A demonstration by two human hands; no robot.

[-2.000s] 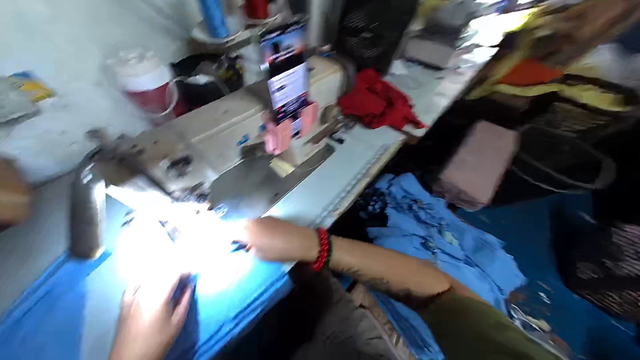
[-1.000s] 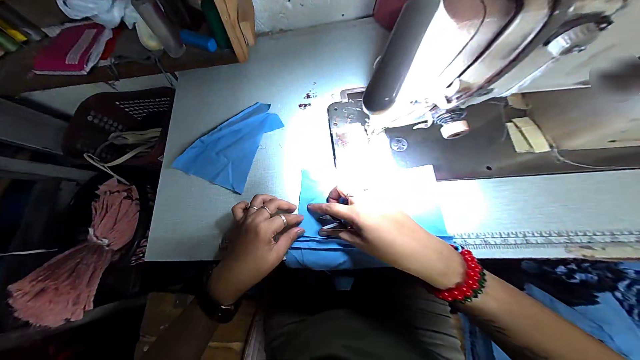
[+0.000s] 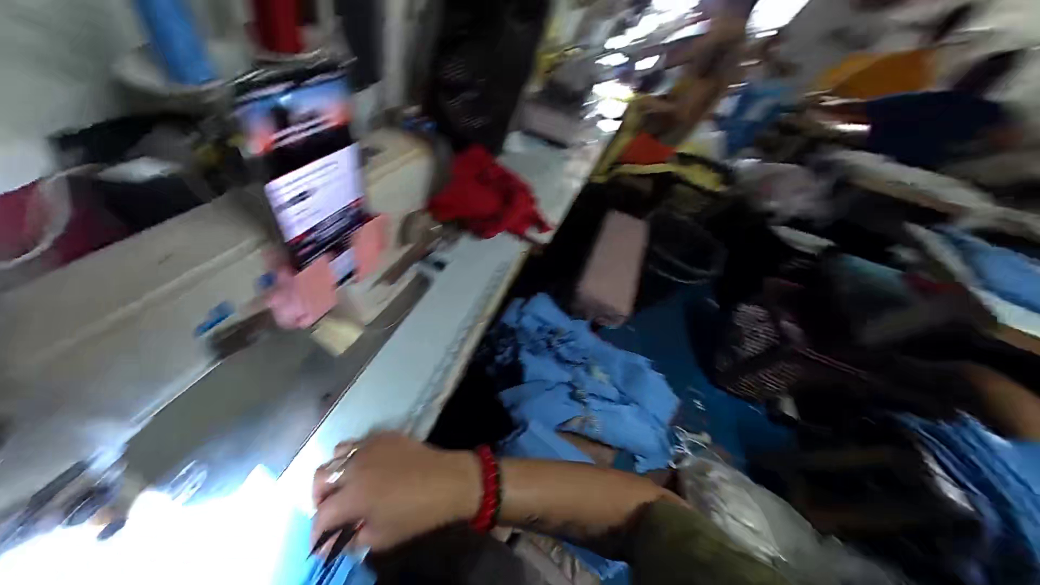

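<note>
My right hand [image 3: 390, 491], with rings and a red beaded bracelet, rests at the table's front edge, a small dark pointed tool between its fingers. Blue fabric [image 3: 337, 569] lies right below those fingers, partly cut off by the frame. My left hand is outside the view. Up and to the left stands the sewing machine [image 3: 122, 276], its needle area lost in bright glare at the lower left. A phone [image 3: 313, 175] with a lit screen is fixed in a pink holder [image 3: 301, 292] against the machine.
Red cloth [image 3: 487, 195] lies on the far part of the sewing table [image 3: 422, 341]. Beyond the front edge sit a heap of blue fabric [image 3: 585, 382], a pinkish block [image 3: 613, 264] and a clear plastic bag [image 3: 731, 512]. At the right edge, another person's arm [image 3: 1003, 398] shows, blurred.
The view has swung far to the right since one second ago, and my left hand has left it. The loose blue piece on the table is out of view too.
</note>
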